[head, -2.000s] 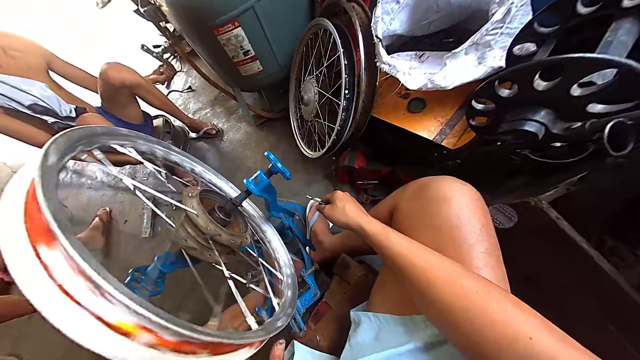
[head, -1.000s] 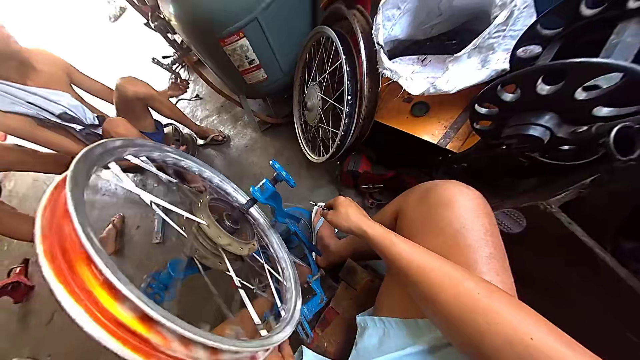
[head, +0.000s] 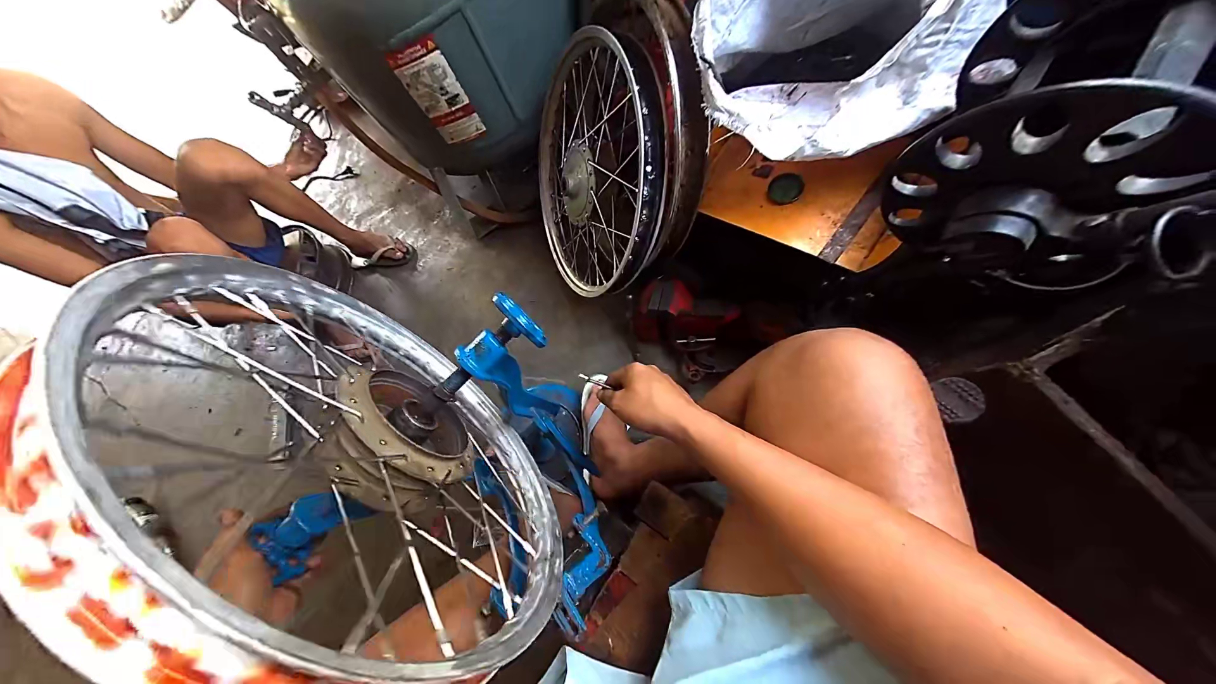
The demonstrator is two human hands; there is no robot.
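Note:
A spoked wheel rim (head: 546,570) with a worn metal edge and a red-and-white outer side fills the left of the view, tilted. Its pale metal hub (head: 404,427) is mounted in a blue metal truing stand (head: 518,380) with a round knob. To the right of the stand, my right hand (head: 646,399) pinches a small thin metal tool, its tip pointing left; the tool's exact kind is unclear. My left hand is not visible; it may be hidden behind or below the rim.
Two more wheels (head: 594,161) lean beside a grey-green tank (head: 380,57). Another person (head: 228,180) sits at upper left. Black machinery with a slotted disc (head: 1035,123) and a white sack (head: 826,114) stand at upper right. A wooden block (head: 655,560) lies by my foot.
The wheel's spokes and the red-and-white pattern on its outer side have shifted and blurred between frames, so it is turning. My right hand stays beside the stand with the small tool.

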